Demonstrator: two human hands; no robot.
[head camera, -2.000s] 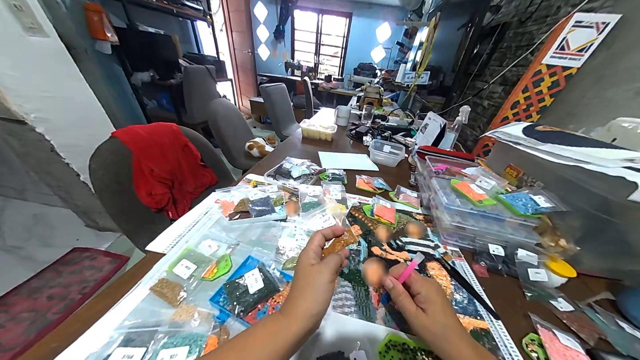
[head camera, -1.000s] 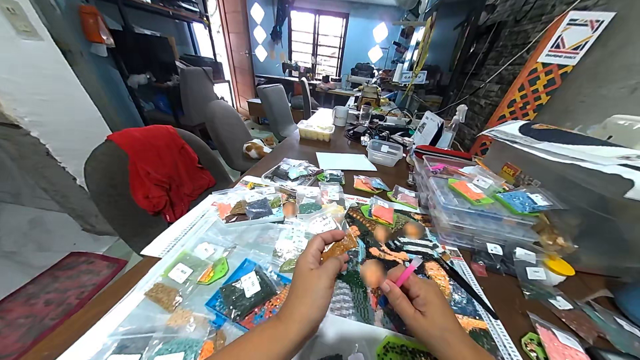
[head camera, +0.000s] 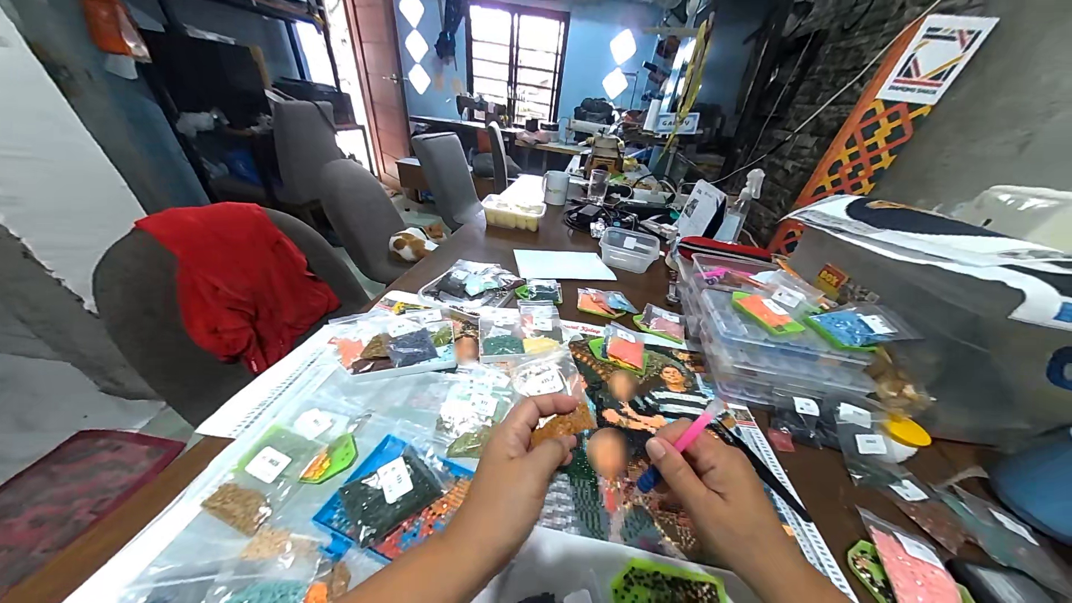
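Observation:
My left hand (head camera: 523, 456) pinches a small clear zip bag of orange-brown diamond-painting beads (head camera: 563, 423), held above the canvas. In my right hand (head camera: 712, 477) is a pink pen-shaped applicator (head camera: 697, 428), its pink end pointing up and to the right; a dark blue part (head camera: 648, 479) shows at its lower end. Beneath both hands lies a partly covered diamond-painting canvas (head camera: 624, 511) with a picture of people. Left of my left hand, a bag of dark green beads (head camera: 389, 494) rests on a blue tray (head camera: 335, 515). A green tray of dark beads (head camera: 666, 582) is at the bottom edge.
Bead bags cover the table's left side. Stacked clear plastic cases (head camera: 745, 352) stand at the right, near a large grey storage box (head camera: 938, 335). A white sheet (head camera: 564, 265) and a clear container (head camera: 630, 249) lie farther back. A chair with a red cloth (head camera: 239, 272) stands left.

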